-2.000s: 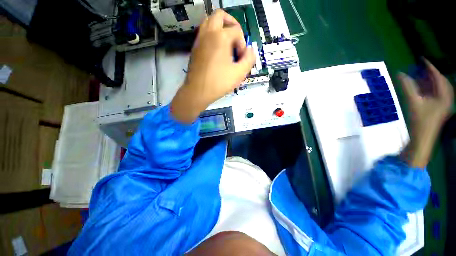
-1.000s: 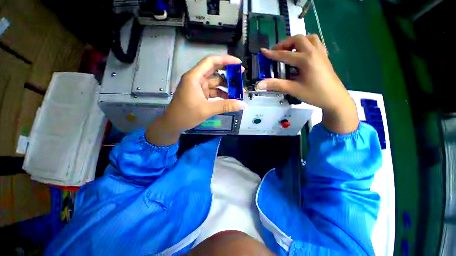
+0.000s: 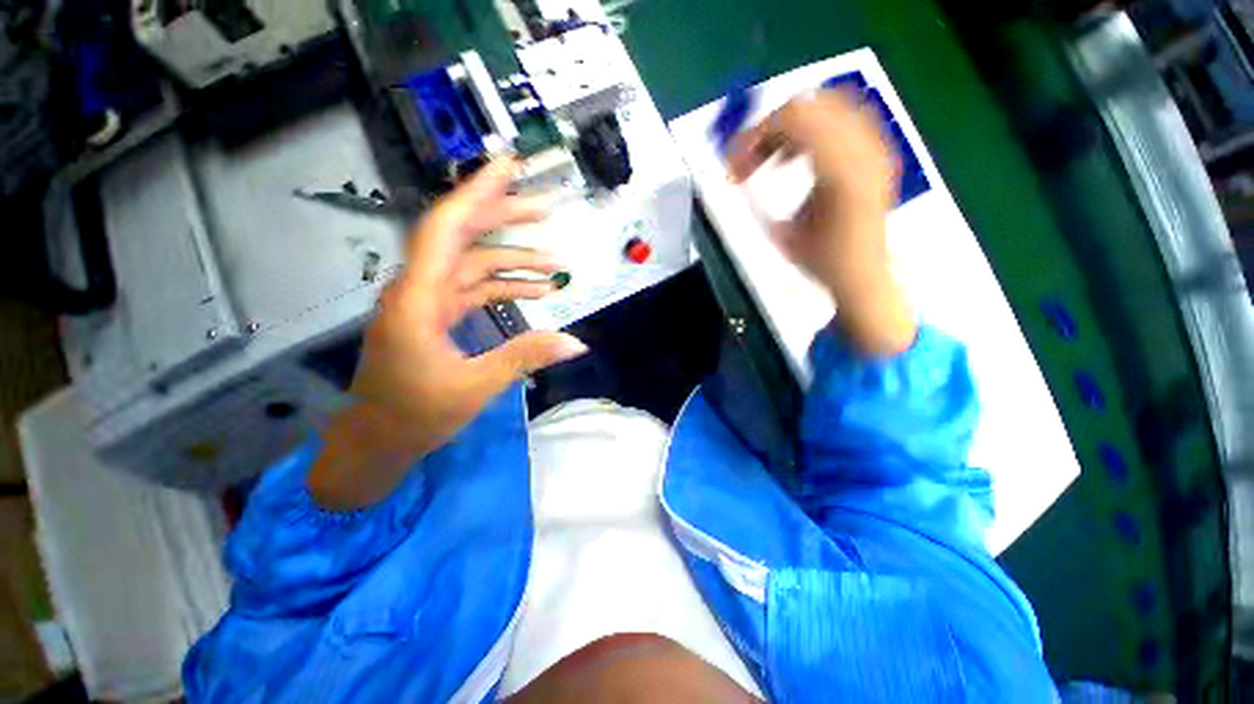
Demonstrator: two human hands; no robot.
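My left hand (image 3: 447, 323) is open and empty, fingers spread, over the machine's front panel beside the green button (image 3: 560, 279). A blue plastic housing (image 3: 443, 116) sits in the right fixture beyond my left hand. My right hand (image 3: 825, 179) is blurred, above the white board (image 3: 963, 371). A blurred blue part (image 3: 736, 116) shows at its fingertips and appears held. Further blue housings (image 3: 902, 154) lie at the board's far right corner, partly hidden by my right hand.
The red button (image 3: 637, 252) is on the front panel. A silver clamp block (image 3: 578, 62) stands right of the fixture. The machine head (image 3: 241, 35) is at upper left. Whitish trays (image 3: 124, 550) are at lower left. Spaced blue parts (image 3: 1091, 391) lie on the green surface at right.
The view has swung right. My left hand has let go of its blue part and opened. My right hand has moved from the fixture to over the board; a blue part remains in the fixture.
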